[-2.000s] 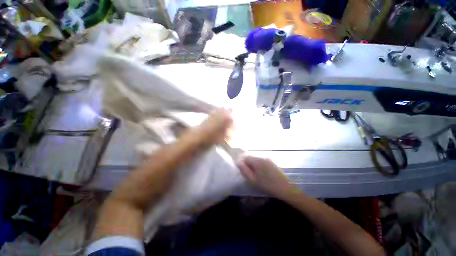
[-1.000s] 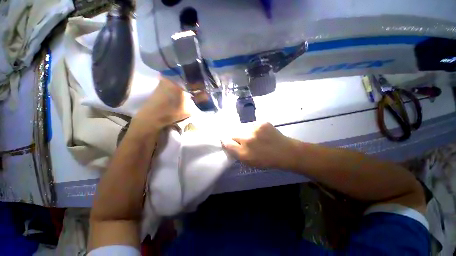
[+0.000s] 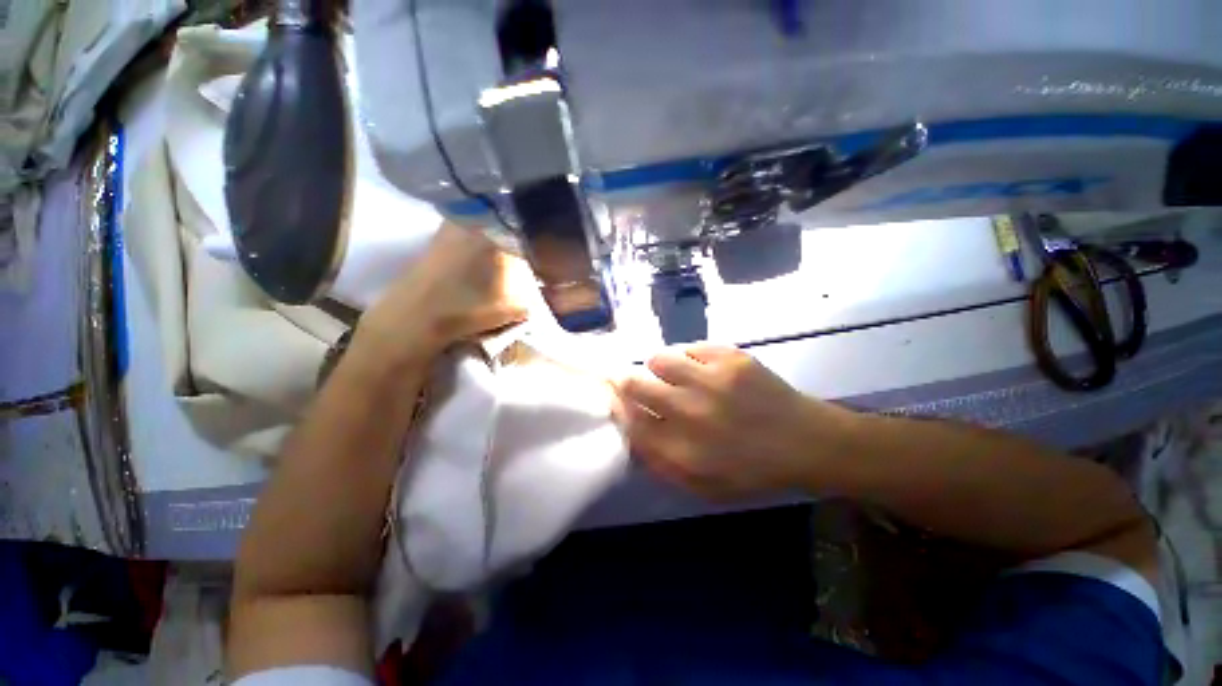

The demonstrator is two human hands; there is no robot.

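A cream garment piece (image 3: 516,462) lies bunched in front of the needle area and hangs over the table's front edge. More of it lies folded left of my left arm. My left hand (image 3: 462,288) presses on the cloth left of the presser foot, its fingers partly lost in glare. My right hand (image 3: 704,409) grips the cloth's right edge, fingers curled, just in front of the foot. The white sewing machine head (image 3: 858,94) stands above. The presser foot area (image 3: 650,288) is in bright light, so the needle and cloth there cannot be made out.
A dark grey oval part (image 3: 288,168) hangs left of the head. Large shears (image 3: 1079,322) lie at the right, beside a thin yellowish item (image 3: 1006,247) and a dark red handle (image 3: 1155,251). A cloth heap (image 3: 67,94) lies at the far left. The ruler-marked front edge (image 3: 201,513) runs below.
The cloth has come from the air at the left to under the machine head, and the view has moved closer. Over the last second my right hand has turned slightly, fingers more curled.
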